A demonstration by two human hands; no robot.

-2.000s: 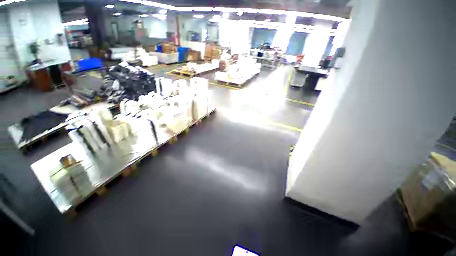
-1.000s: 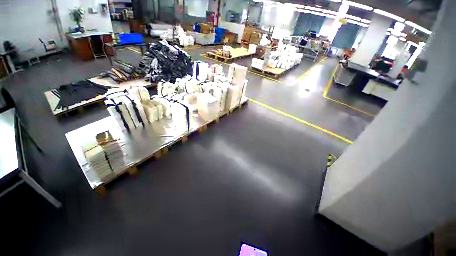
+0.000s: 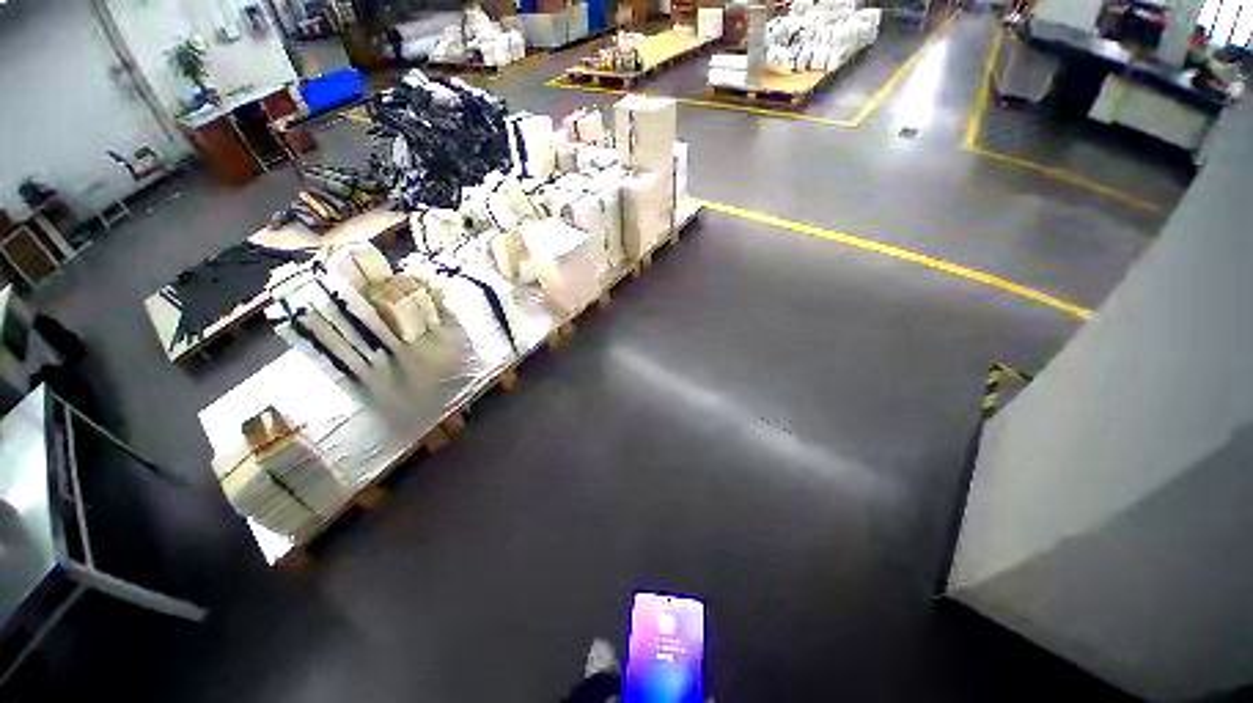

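Note:
A smartphone [image 3: 665, 648] stands upright at the bottom edge, its screen lit purple, pink and blue with small unreadable text. Its lower end is cut off by the picture's edge. No hand shows clearly around it, so I cannot tell which hand holds it. A small pale shape [image 3: 601, 658] with a dark part below it lies just left of the phone, too blurred to name. My left hand and my right hand are not visible.
Banded white bundles [image 3: 481, 305] stand on a long low pallet [image 3: 392, 453]. Dark material [image 3: 437, 135] is heaped behind. A white-topped table [image 3: 25, 474] is at left, a pale pillar [image 3: 1113, 508] at right. A yellow line [image 3: 893, 250] crosses the grey floor.
The phone has come further up into the picture and shows more of its screen. The view has tilted down and turned right to left; the pillar now sits further right.

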